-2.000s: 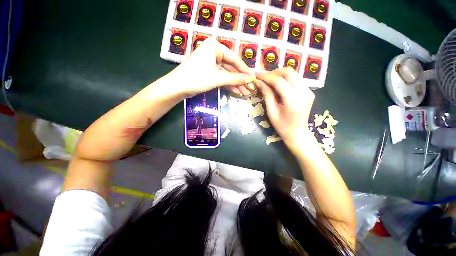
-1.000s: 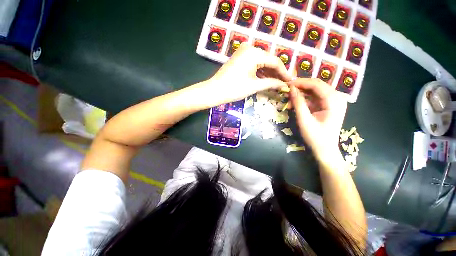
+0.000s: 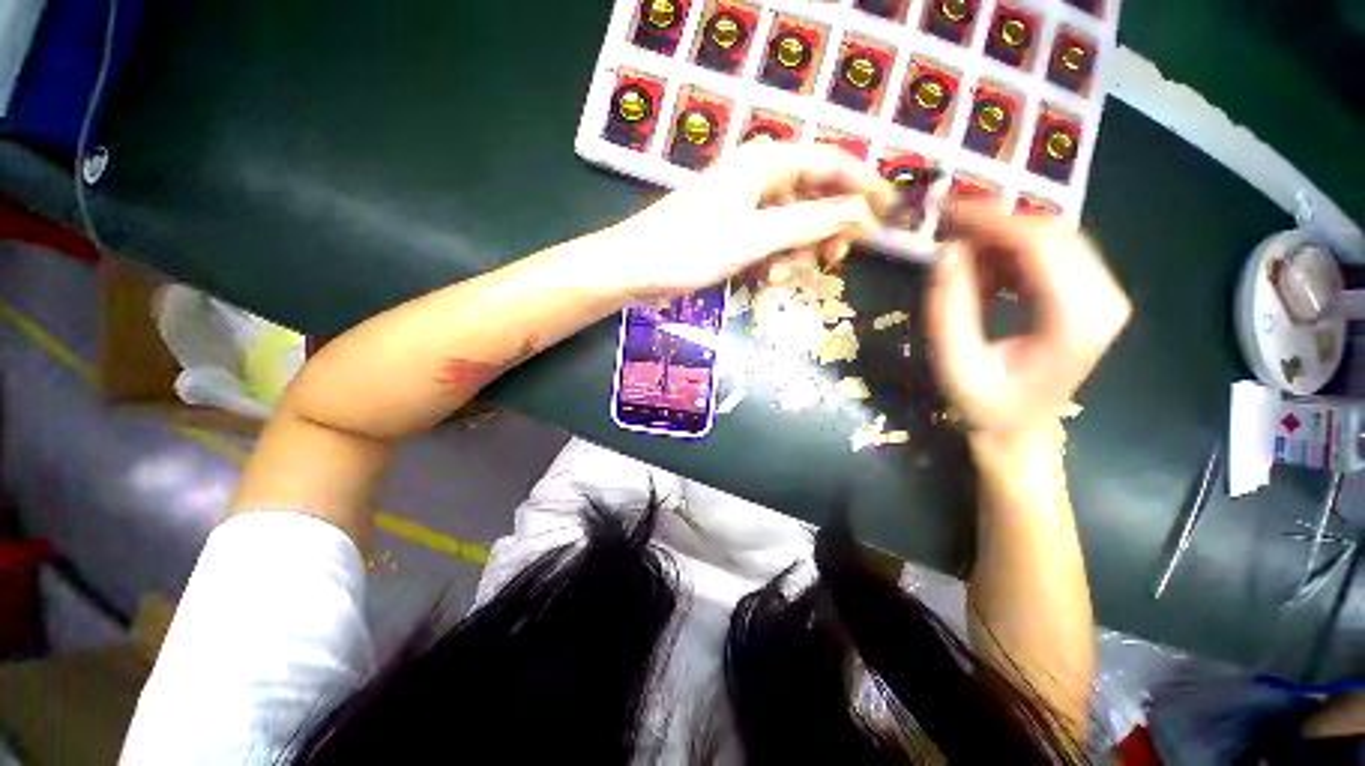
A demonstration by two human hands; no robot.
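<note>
My left hand [image 3: 749, 217] is below the tray's front edge, its thumb and index finger close together. A small pale and dark blur shows at its fingertips; I cannot tell what it is or whether it is held. My right hand [image 3: 1033, 314] is blurred, thumb and index finger bent towards each other, fingertips right of the left ones. The white blister tray [image 3: 591, 142] holds rows of red-and-black modules [image 3: 861, 68] with round gold centres; the hands partly cover its front row. Cream pieces [image 3: 816, 337] lie scattered below my hands, some hidden by my right hand.
A smartphone [image 3: 666, 367] with a lit screen lies left of the cream pieces. At right are a round white dish [image 3: 1290, 314], a red-marked label or bottle [image 3: 1302, 434], thin silver tweezers [image 3: 1187, 524] and crossed metal tools [image 3: 1320, 546]. A whitish strip [image 3: 1213, 127] crosses the dark green bench.
The view first turned, shifting the tray to the right. My right hand has since moved right, away from my left fingertips, and blurred. My left hand has stayed below the tray.
</note>
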